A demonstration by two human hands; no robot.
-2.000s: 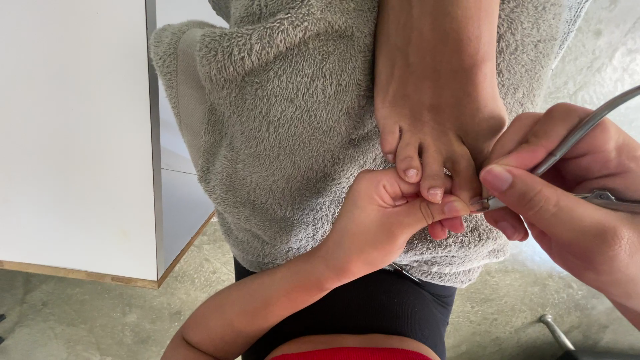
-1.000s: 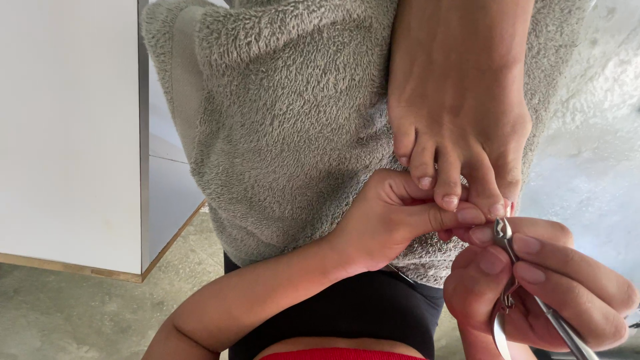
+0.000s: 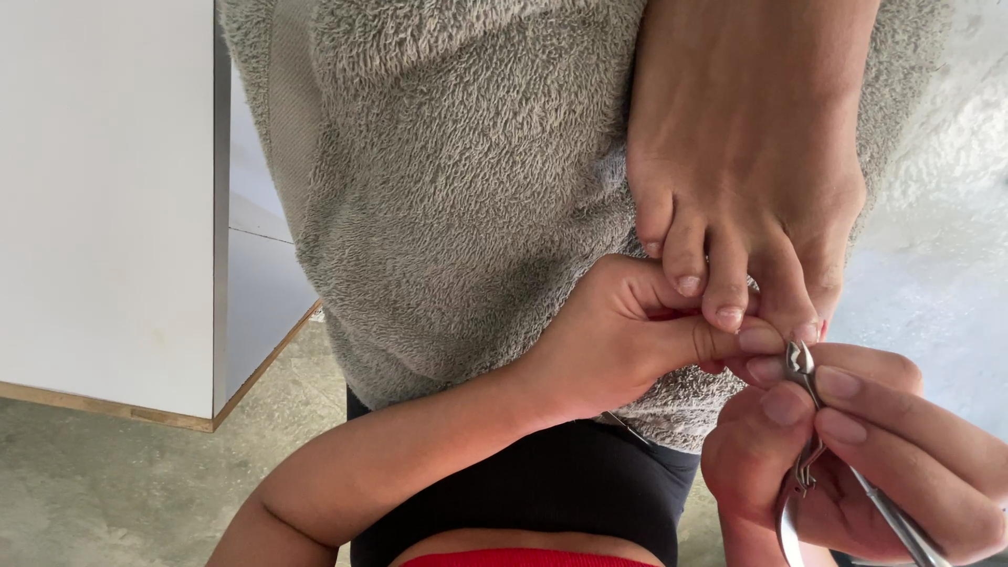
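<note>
Another person's bare foot (image 3: 748,134) rests on a grey towel (image 3: 457,173) with its toes toward me. My left hand (image 3: 638,339) holds the toe beside the big toe, its thumb and fingers near the tip. In my right hand (image 3: 858,441) are metal cuticle nippers (image 3: 802,362), gripped by their handles. The jaws are at that toe's nail, slightly parted; whether they touch the nail I cannot tell. The big toe is partly hidden behind the neighbouring toe and my fingers. A thin metal piece (image 3: 628,428) shows at the towel's lower edge.
A white cabinet or table panel (image 3: 106,197) with a wood-coloured lower edge stands at the left. The towel lies over my lap, above black clothing (image 3: 535,480). Concrete floor (image 3: 87,480) shows at the lower left.
My right hand has turned, so the nippers, earlier reaching in from the right, now point up at the toe. My left hand still holds the toes. The view is slightly closer.
</note>
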